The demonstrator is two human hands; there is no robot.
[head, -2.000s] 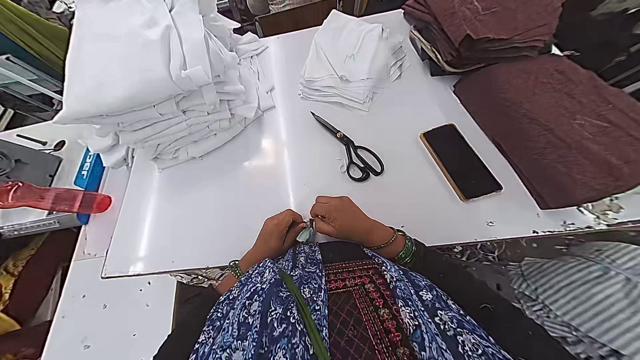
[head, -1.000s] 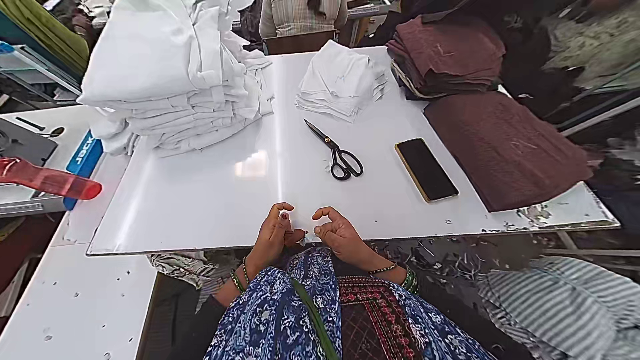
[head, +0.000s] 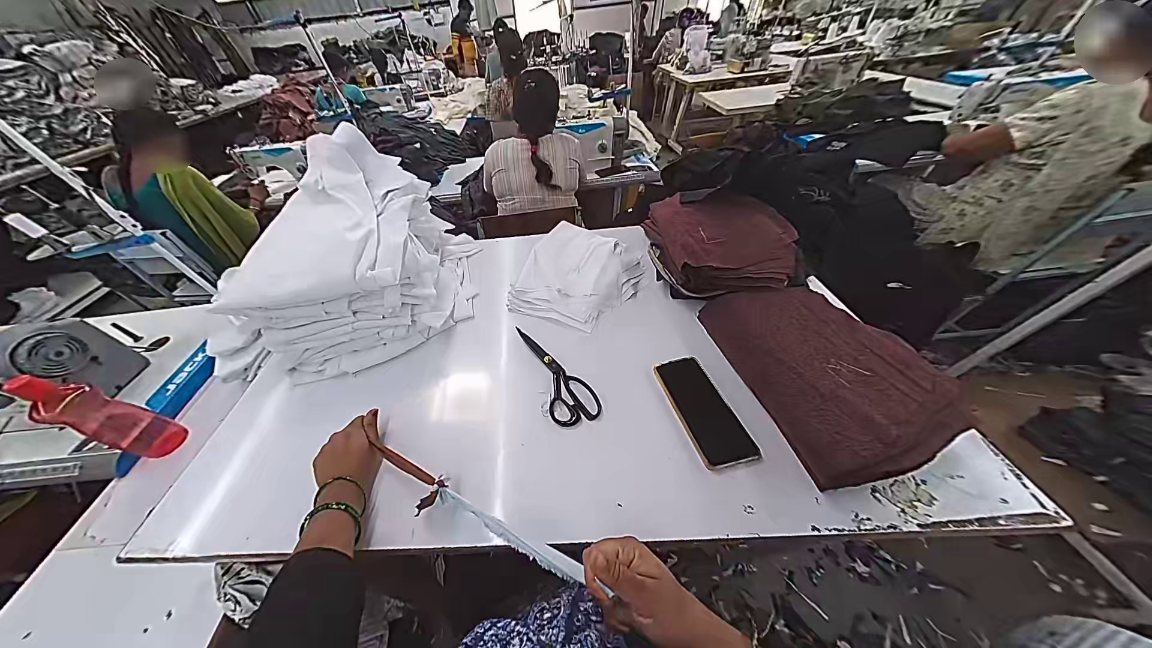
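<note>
A narrow fabric strip, a brown piece [head: 407, 464] knotted to a pale blue one [head: 517, 538], stretches between my hands. My left hand [head: 349, 457], wearing green bangles, grips the brown end above the white table. Lower right, beyond the table's front edge, my right hand [head: 630, 580] is closed on the pale blue part. Black-handled fabric scissors [head: 560, 382] lie on the tabletop with their blades pointing away and left. To their right rests a dark-screened phone [head: 708, 412].
The white table [head: 450, 504] bears a tall pile of white fabric [head: 333, 261], a smaller white stack [head: 576, 274] and maroon fabric stacks [head: 828, 387]. At left are a red bottle [head: 99, 418] and a sewing machine [head: 67, 360]. People sit beyond the table.
My hands have moved apart, and the strip is now stretched between them. My left hand has moved forward and left over the table, my right hand to the right. The view has tilted up.
</note>
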